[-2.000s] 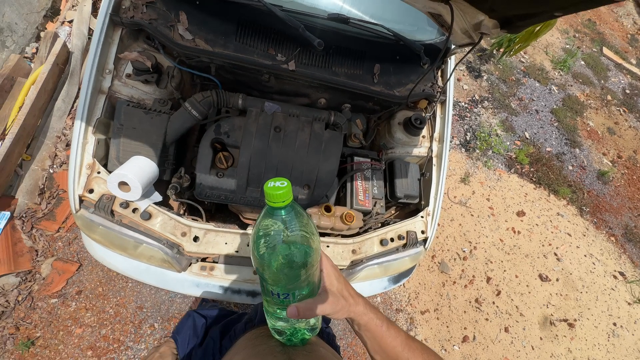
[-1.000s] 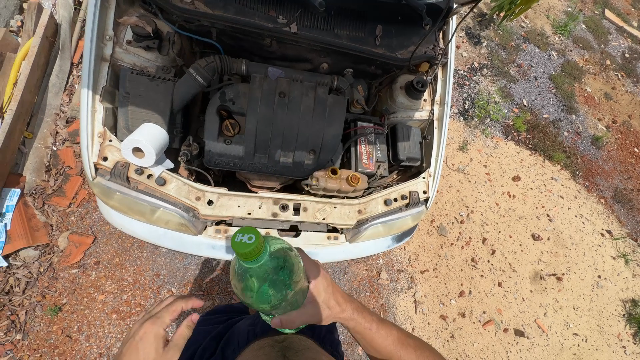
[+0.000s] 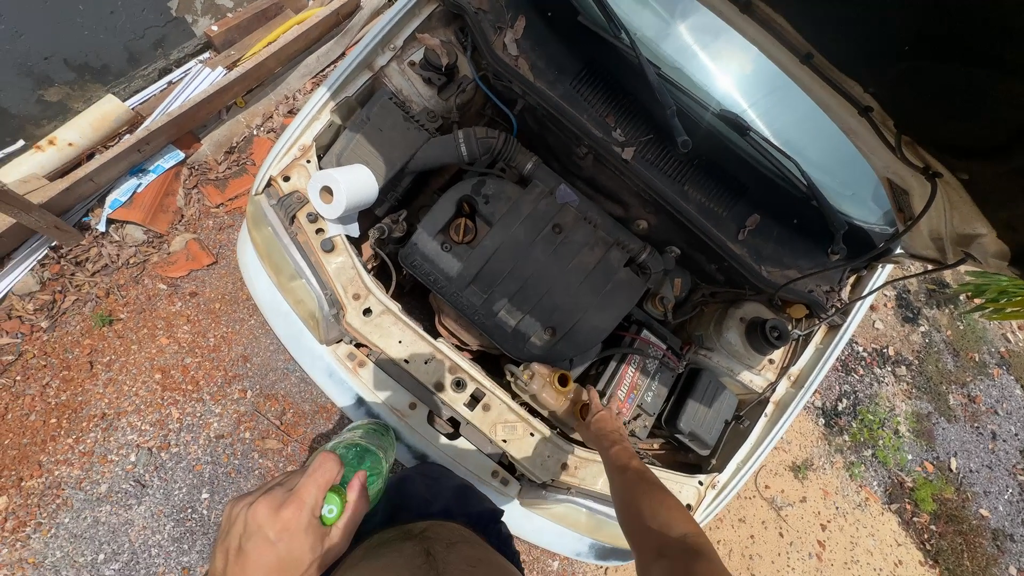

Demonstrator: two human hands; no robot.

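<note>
My left hand (image 3: pixel 292 512) grips a green plastic bottle (image 3: pixel 364 448) by its neck, near the green cap (image 3: pixel 333 506), in front of the car's bumper. Inside the engine bay, my right hand (image 3: pixel 600 420) reaches over the front panel, its fingers at the yellowed plastic coolant reservoir (image 3: pixel 544 384), beside the battery (image 3: pixel 636 380). One round opening of the reservoir shows uncovered; the fingers partly cover a second round part. Whether they grip it cannot be told. The black engine cover (image 3: pixel 528 272) with its oil filler cap (image 3: pixel 462 230) lies behind the reservoir.
A toilet paper roll (image 3: pixel 344 192) rests on the front panel (image 3: pixel 416 352) at left. The raised hood (image 3: pixel 944 208) stands at the right, near the windshield (image 3: pixel 744 88). Wooden planks (image 3: pixel 184 104) and broken clay tiles (image 3: pixel 184 258) lie on the ground at left.
The bottle has passed from my right hand to my left. My right hand has moved into the engine bay, to the reservoir. The view has turned.
</note>
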